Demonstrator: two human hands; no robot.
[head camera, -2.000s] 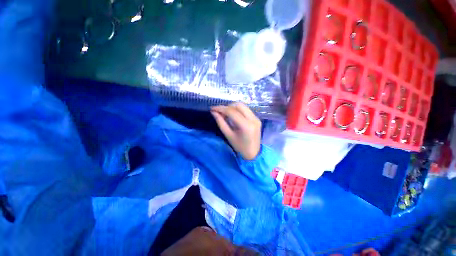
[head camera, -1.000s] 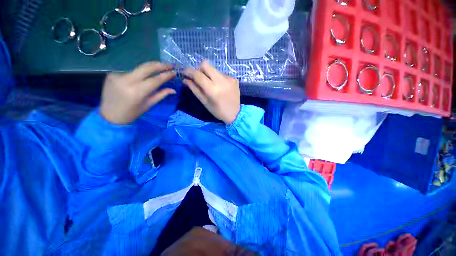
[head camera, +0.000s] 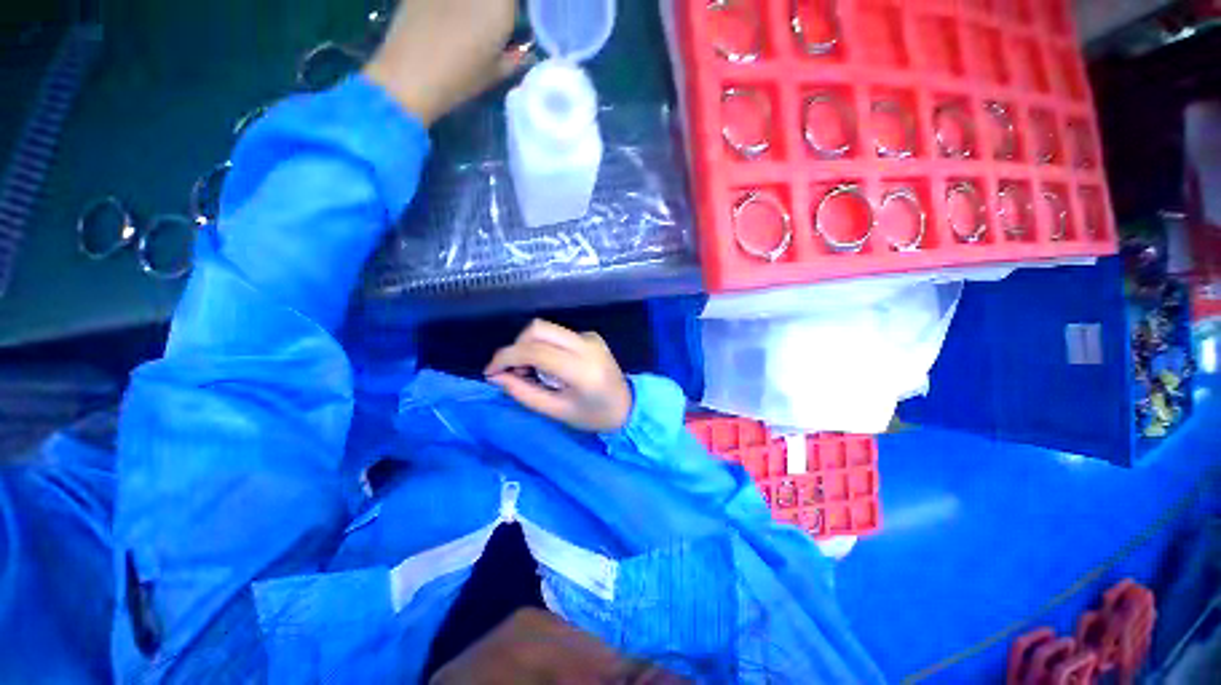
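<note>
My left hand (head camera: 449, 51) reaches over the green bench at the top edge, beside the bottle; its fingertips are blurred and what they hold is unclear. My right hand (head camera: 562, 377) is low in front of the bench edge with curled fingers; I cannot tell whether something small is in them. Silver rings (head camera: 168, 246) lie in a curved row on the bench, partly hidden by my left arm. A white bottle (head camera: 556, 161) stands on a crinkled clear bag (head camera: 636, 201), its round translucent lid (head camera: 573, 24) open.
A large red tray (head camera: 911, 265) with rings in many pockets is right of the bottle. A white plastic liner (head camera: 830, 355) hangs below it. A small red tray (head camera: 844, 488) is lower down. A blue box (head camera: 1031, 368) is at right. A gridded strip (head camera: 40, 141) lies far left.
My left hand, out of clear view at first, then near my right hand, has moved up over the bench. My right hand has moved slightly down. The view has shifted.
</note>
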